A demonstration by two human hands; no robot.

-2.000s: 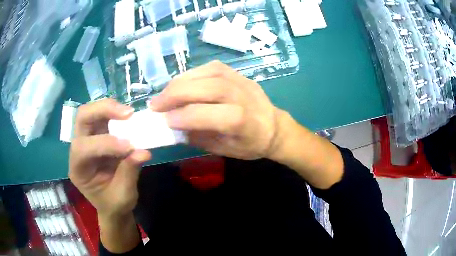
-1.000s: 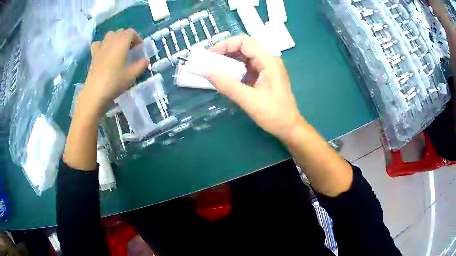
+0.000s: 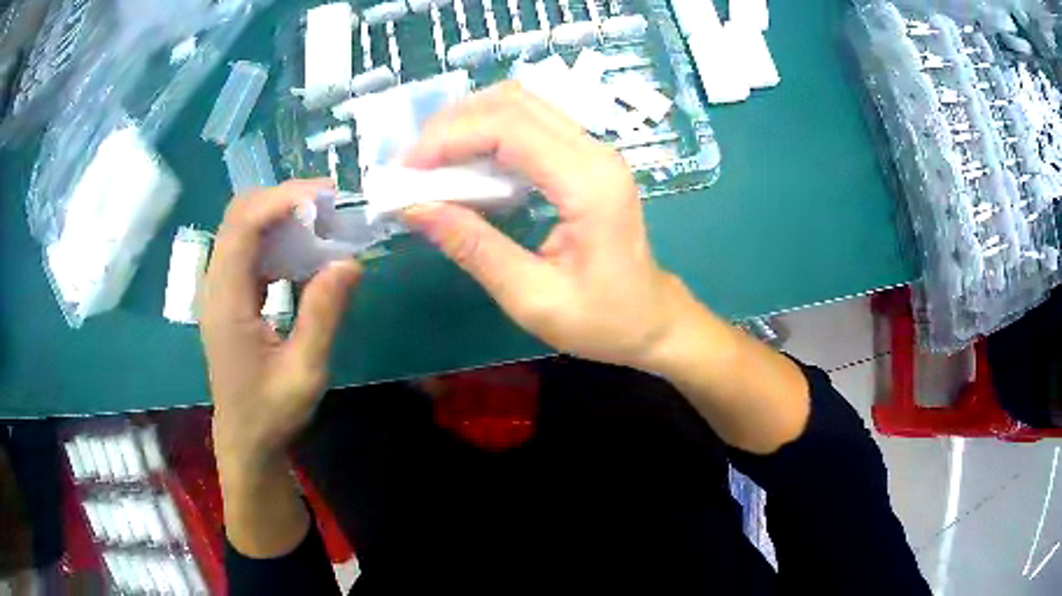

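Note:
My right hand [image 3: 547, 221] pinches a white housing [image 3: 448, 186] between thumb and fingers, held level above the bench's near part. My left hand [image 3: 270, 309] holds a translucent cover [image 3: 312, 236] between thumb and fingers, just left of the housing's end. Whether the two pieces touch is unclear. Behind the hands lies a clear parts tray [image 3: 702, 163] with rows of rod parts, a translucent piece and loose white pieces. My right hand hides part of it.
A bag of white pieces [image 3: 111, 227] lies at left, near loose translucent covers [image 3: 236, 103] and a white block [image 3: 186, 275]. White blocks [image 3: 722, 52] lie at the far side. Stacked parts trays [image 3: 955, 175] stand at right. Finished-goods trays [image 3: 134, 506] are low left, red stools below.
My left hand has come back from the parts tray towards the front and now holds a translucent cover. My right hand has moved slightly left with the housing. The view has shifted.

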